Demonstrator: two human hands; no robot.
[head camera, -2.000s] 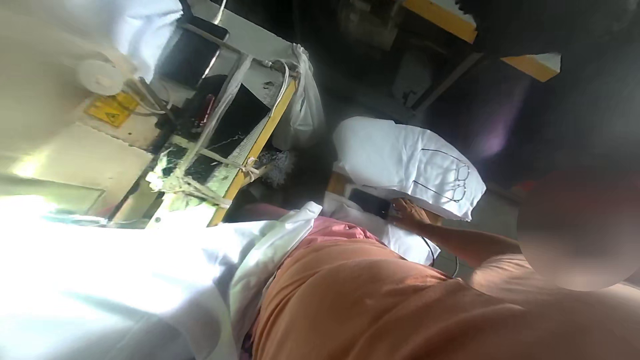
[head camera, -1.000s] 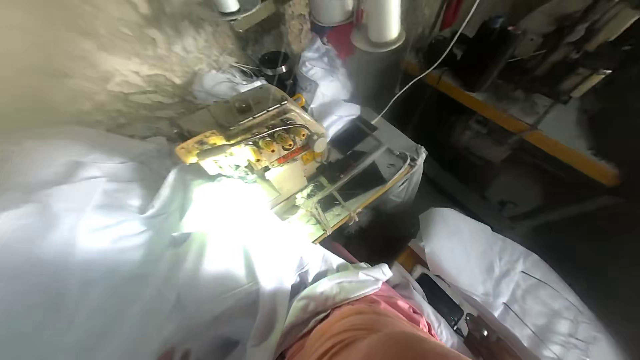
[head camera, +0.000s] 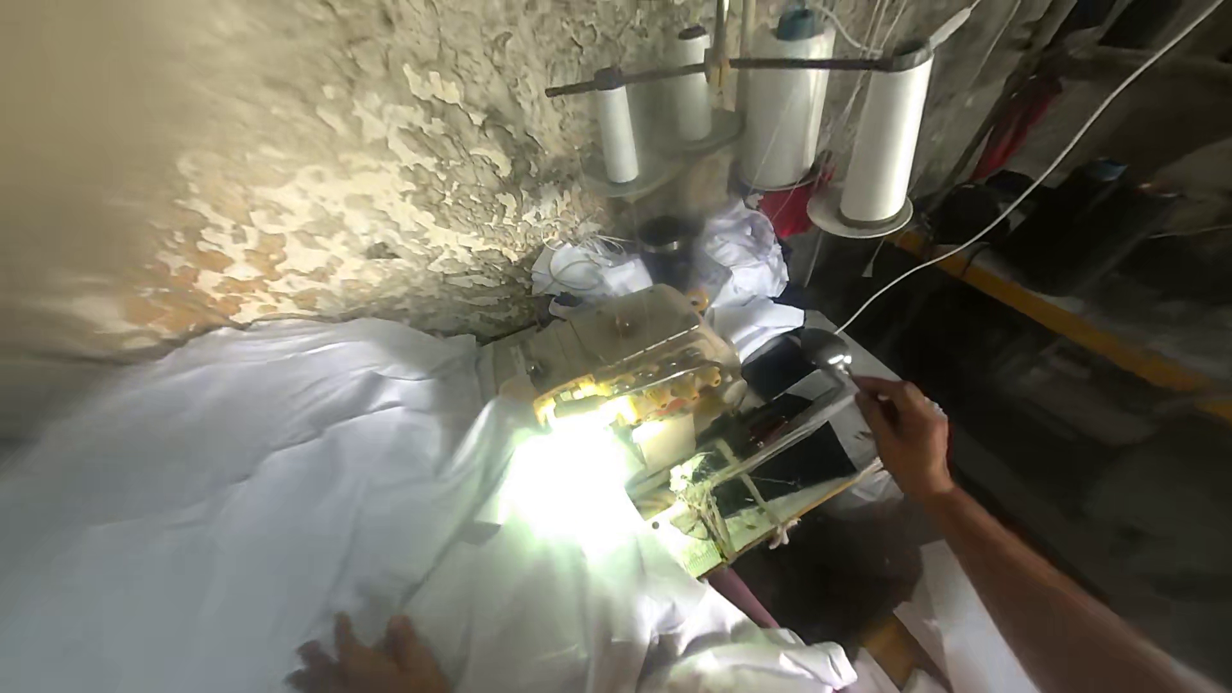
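White fabric (head camera: 241, 500) covers the left and runs to the overlock sewing machine (head camera: 640, 351), where a bright light hides the stitching area. At the bottom edge, my left hand (head camera: 371, 659) is over the fabric, blurred, its fingers apart. Beyond the machine's right side, my right hand (head camera: 910, 433) pinches a shiny, rounded metal object (head camera: 826, 348), possibly a spoon or a small lamp; its kind is unclear. A white cord rises from beside that object.
Thread cones (head camera: 881, 144) stand on a rack behind the machine, against a peeling wall (head camera: 385, 173). Crumpled white cloth (head camera: 741, 255) lies behind the machine. A metal frame (head camera: 789, 443) with tied scraps is at its right. A yellow-edged table (head camera: 1059, 318) stands at the far right.
The view has swung to the machine and wall. My right hand, earlier low at the right beside a dark object and white cloth, is now up by the machine with the shiny object.
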